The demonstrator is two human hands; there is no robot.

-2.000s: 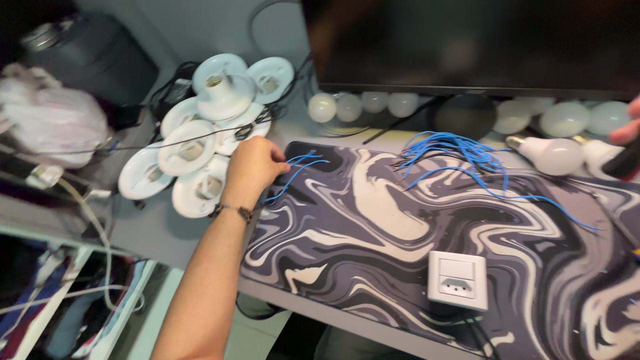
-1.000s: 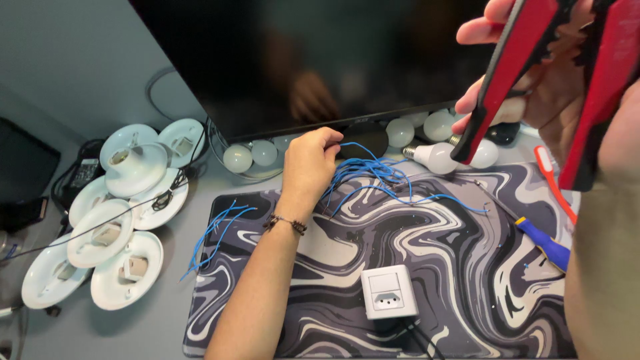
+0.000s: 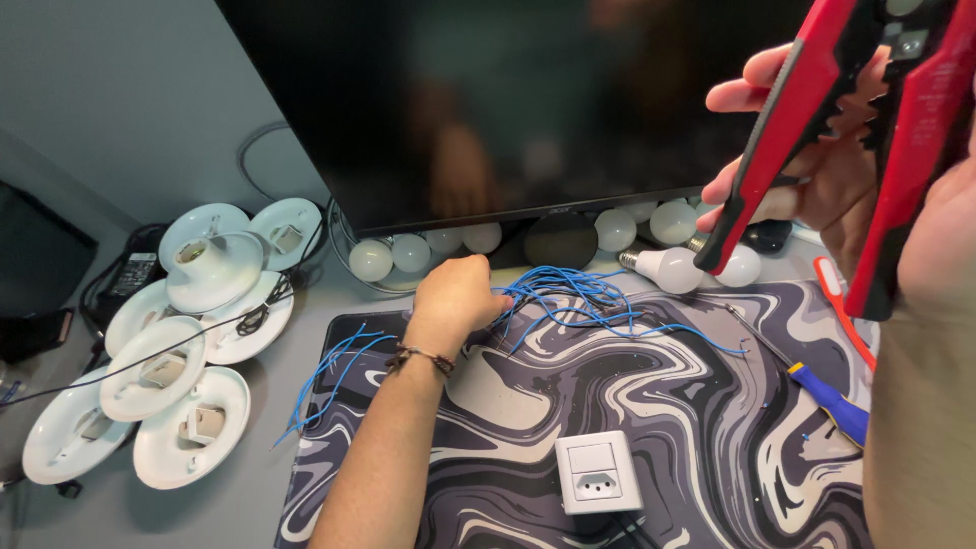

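My left hand [image 3: 457,297], with a bracelet at the wrist, is at the left end of a tangled bundle of blue wires [image 3: 572,297]; its fingertips touch the wires, and the exact grip is hidden. A smaller group of blue wires [image 3: 328,374] lies over the mat's left edge. My right hand [image 3: 846,175] holds up a red and black wire stripper [image 3: 778,145], its handles spread. A white switch and socket unit [image 3: 598,473] sits on the marbled mat [image 3: 496,389]. A blue and yellow screwdriver [image 3: 831,404] lies at the right.
White lamp holders [image 3: 213,274] are piled at the left, with a thin black cable across them. A monitor [image 3: 496,114] stands at the back, with several round bulbs [image 3: 371,261] along its base. A red-handled tool [image 3: 846,313] lies right of the mat.
My left hand has moved right, from the small wire group at the mat's left edge to the larger bundle. The right hand has come further into view with the wire stripper. The view has shifted.
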